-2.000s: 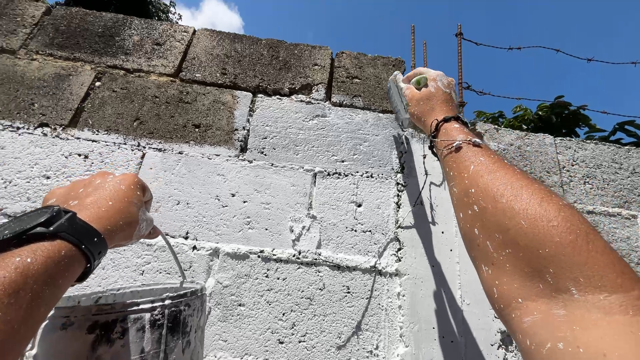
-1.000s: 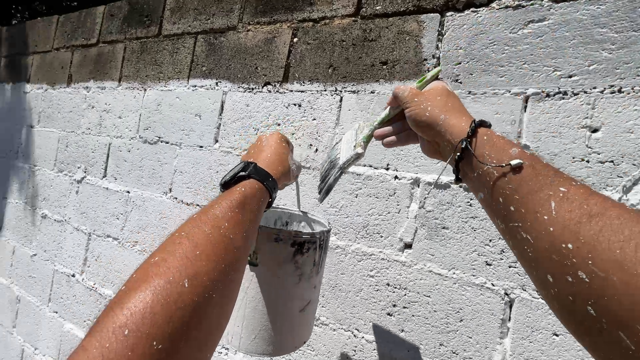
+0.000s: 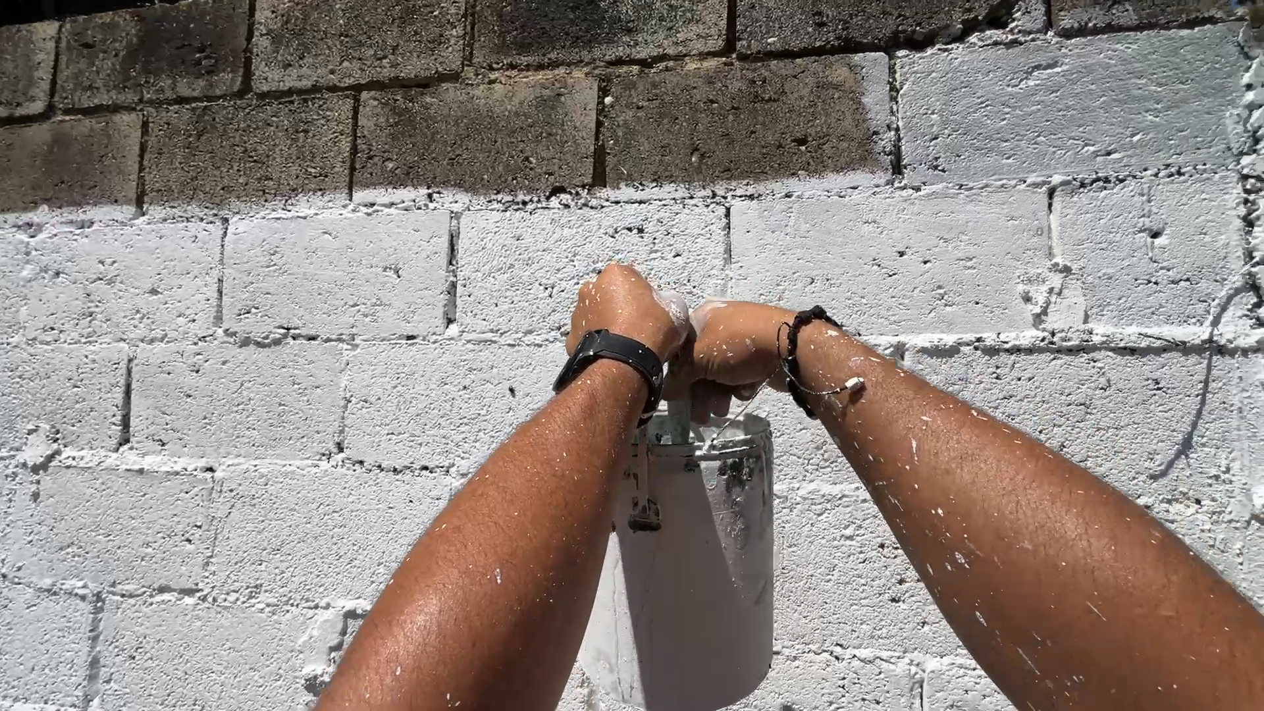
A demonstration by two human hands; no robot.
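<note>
My left hand (image 3: 629, 314), with a black watch at the wrist, is closed on the wire handle of a paint-smeared bucket (image 3: 706, 573); the grip itself is mostly hidden behind the hand. Right against it, my right hand (image 3: 743, 346) holds a paintbrush (image 3: 679, 420) over the bucket's mouth. The brush's handle is hidden by my hands, and its lower part drops inside the rim, so the bristles cannot be seen. Both hands and forearms are spattered with white paint.
A concrete-block wall stands close in front. Its lower courses are painted white (image 3: 395, 395), while the upper courses are bare grey-brown block (image 3: 474, 133). A dark cord or its shadow (image 3: 1200, 395) runs down the wall at the right.
My right hand has come down from the wall's top with the brush, which now dips into the bucket. My hands have come together. The view has swung down from the sky and wall top.
</note>
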